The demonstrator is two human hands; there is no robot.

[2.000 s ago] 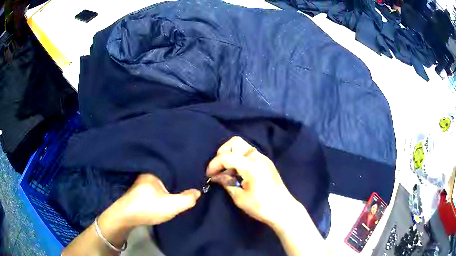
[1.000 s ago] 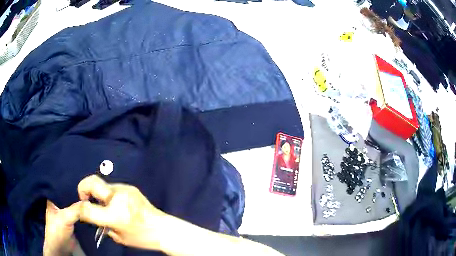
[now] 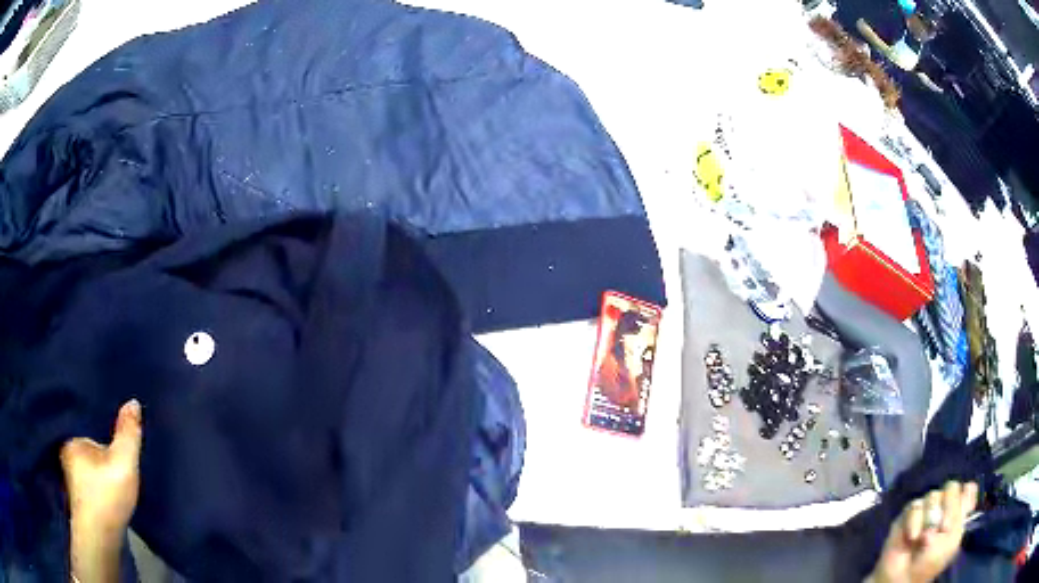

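The dark navy coat shell [image 3: 262, 456] lies bunched at the lower left, with its bluer lining [image 3: 376, 125] spread behind. A round white disc [image 3: 199, 347] stands out on the shell. My left hand [image 3: 103, 484] is at the lower left edge, thumb on top of the cloth and fingers hidden in or under it, holding the coat. My right hand [image 3: 929, 533] is far from the coat, at the lower right corner, fingers curled. A faint thin line shows by its fingertips; whether it holds a needle or tool cannot be told.
A red-edged phone [image 3: 623, 364] lies right of the coat. A grey cloth [image 3: 706, 308] bears clusters of black [image 3: 775, 382] and silver fasteners [image 3: 720, 456]. Behind are clear plastic bags [image 3: 758, 268], yellow round items [image 3: 775, 81] and an open red box [image 3: 883, 279].
The view has turned right since the first frame. My right hand has left the coat and moved to the lower right corner. My left hand stays at the cloth.
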